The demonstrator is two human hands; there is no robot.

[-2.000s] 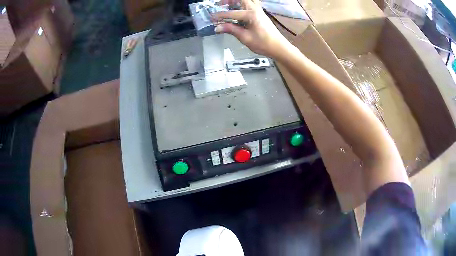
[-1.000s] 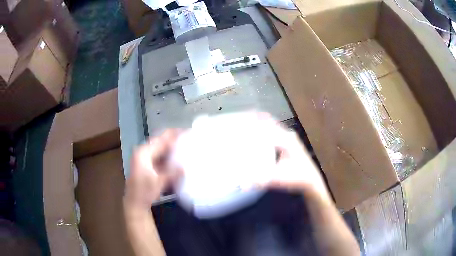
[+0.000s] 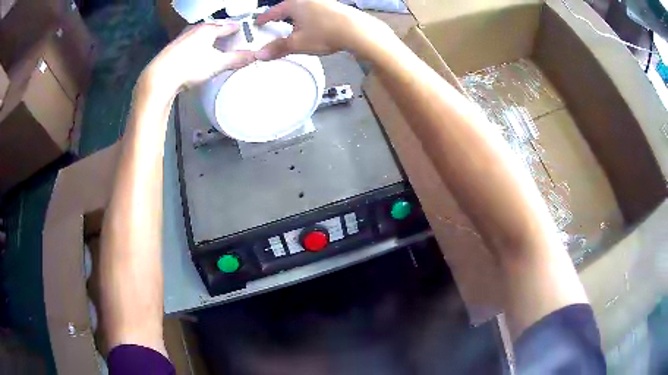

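A white plastic tub (image 3: 268, 101) sits over the fixture (image 3: 277, 142) at the centre of the machine bed, its round face towards me. A narrow dark slot shows near its far end. My left hand (image 3: 201, 55) is on the tub's far left side, and my right hand (image 3: 304, 29) is on its far right side, fingertips close together by the slot. Most of the fixture is hidden under the tub. A slotted clamp bar (image 3: 337, 96) shows to the right of the tub, and the end of another shows to the left.
The black front panel has green buttons at the left (image 3: 228, 263) and right (image 3: 401, 209) and a red button (image 3: 315, 239) between them. An open carton (image 3: 586, 110) with clear plastic stands right. Another carton (image 3: 64, 256) is at lower left, partly behind my left forearm.
The tub has moved from close in front of me, blurred, forward onto the fixture. Both hands moved forward with it. The front panel and buttons are uncovered again.
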